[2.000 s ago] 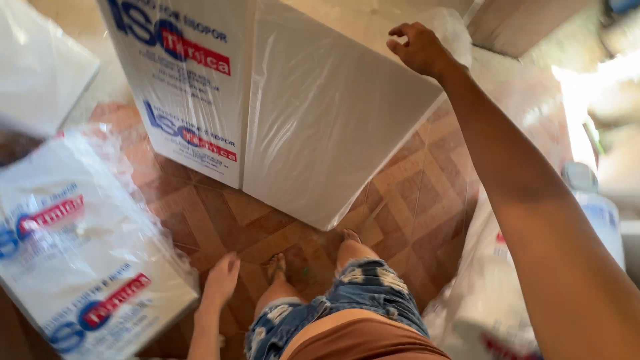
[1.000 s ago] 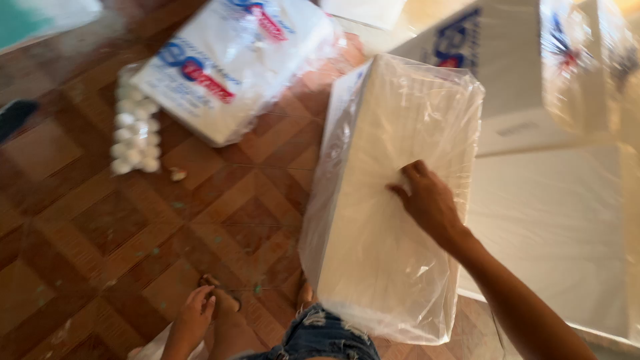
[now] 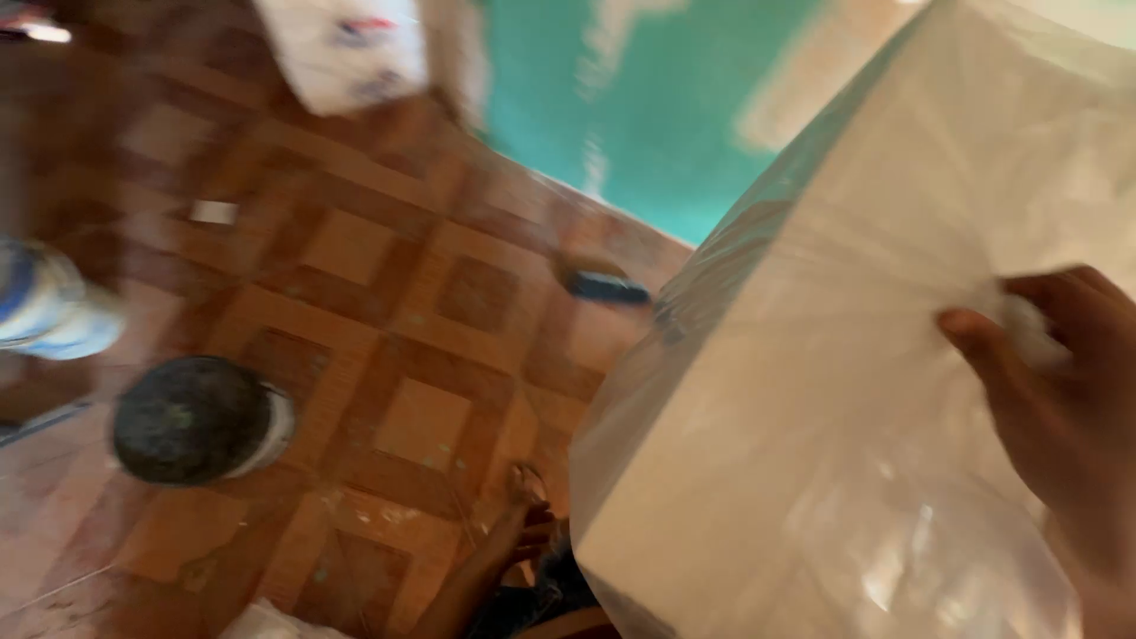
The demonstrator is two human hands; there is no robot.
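A large white block or pack in clear plastic wrap (image 3: 799, 417) fills the right side of the view. At the right edge, my right hand (image 3: 1038, 328) grips a gathered bunch of that wrap between thumb and fingers, and the plastic is creased toward the grip. Low in the middle, my left hand (image 3: 532, 532) hangs beside my leg, left of the pack and apart from it. Its fingers are partly hidden and blurred; I see nothing in it.
A dark-topped round container (image 3: 195, 422) stands on the tiled floor (image 3: 426, 426). Left of it is a white and blue bucket (image 3: 53, 302). A dark blue object (image 3: 608, 287) lies near the green wall (image 3: 621, 115). A white printed bag (image 3: 355, 53) is at the top.
My right hand still holds the pack's wrap, now at the right edge. The pack is off the spot beside the other wrapped packs seen a second ago. The view has swung far to another area.
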